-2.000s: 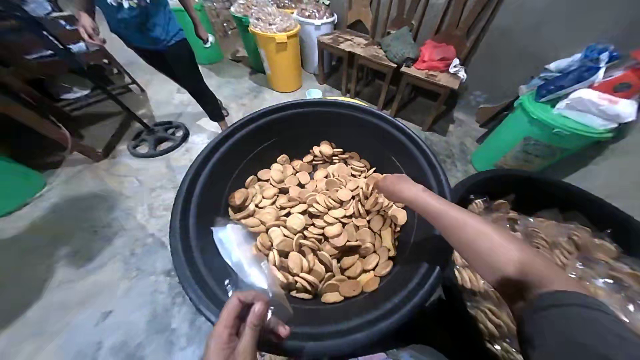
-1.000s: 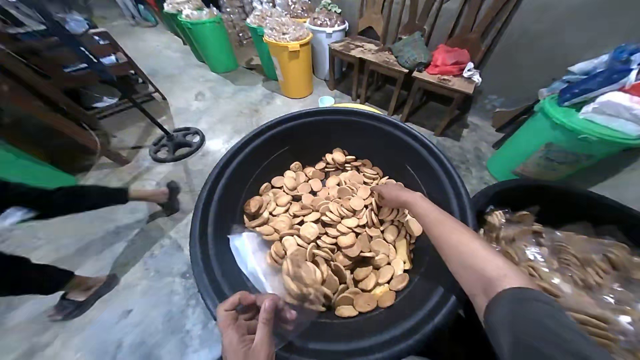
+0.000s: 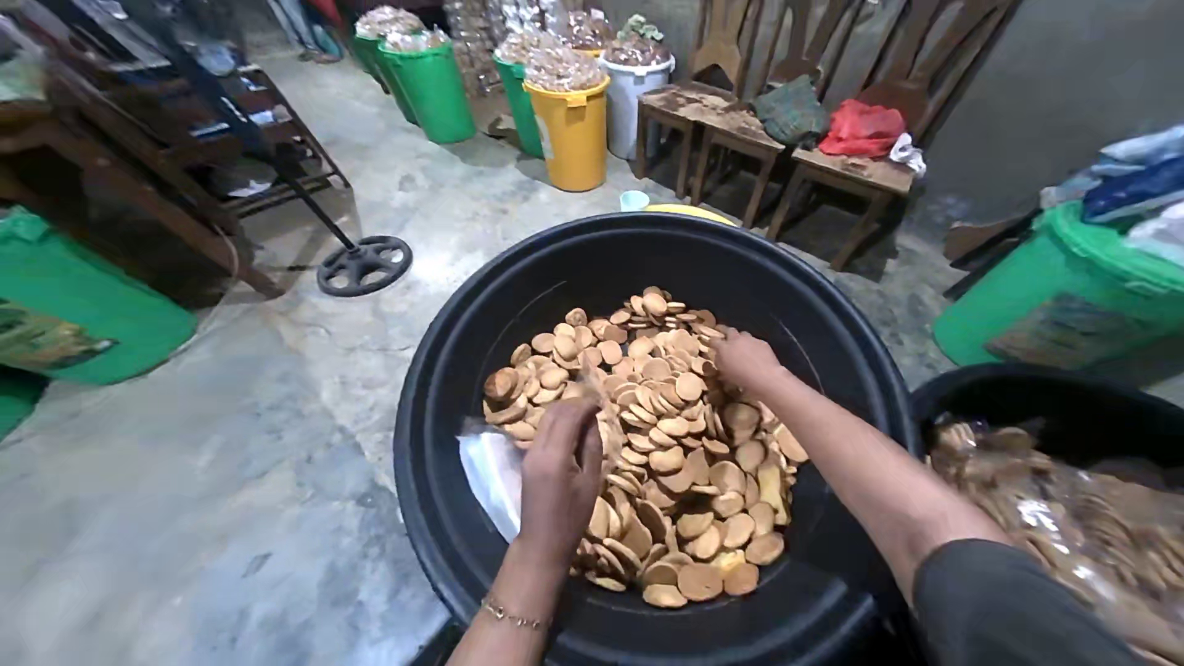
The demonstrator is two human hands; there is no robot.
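Note:
A large round black plastic tub (image 3: 832, 305) holds a heap of round, flat brown biscuits (image 3: 675, 444). My left hand (image 3: 560, 462), with a bracelet at the wrist, is over the left part of the heap, at what looks like a clear plastic bag; its fingertips are partly hidden, so its grip is unclear. Beside that hand, whitish plastic bags (image 3: 492, 472) lie against the tub's left inner wall. On the right side of the heap, the fingers of my right hand (image 3: 745, 363) are in among the biscuits, their tips hidden.
Right of the tub stands another black tub (image 3: 999, 388) with bagged biscuits (image 3: 1064, 518). A green bin (image 3: 1064, 296) is behind it. Wooden chairs (image 3: 721, 120), a yellow bin (image 3: 573, 139) and a white bin (image 3: 638, 102) stand beyond. A black wheel-shaped base (image 3: 364, 265) rests on the floor at left.
My left hand has moved from the tub's near left rim in over the biscuits. My right hand stays at the heap's right side. The person walking at the left is out of view.

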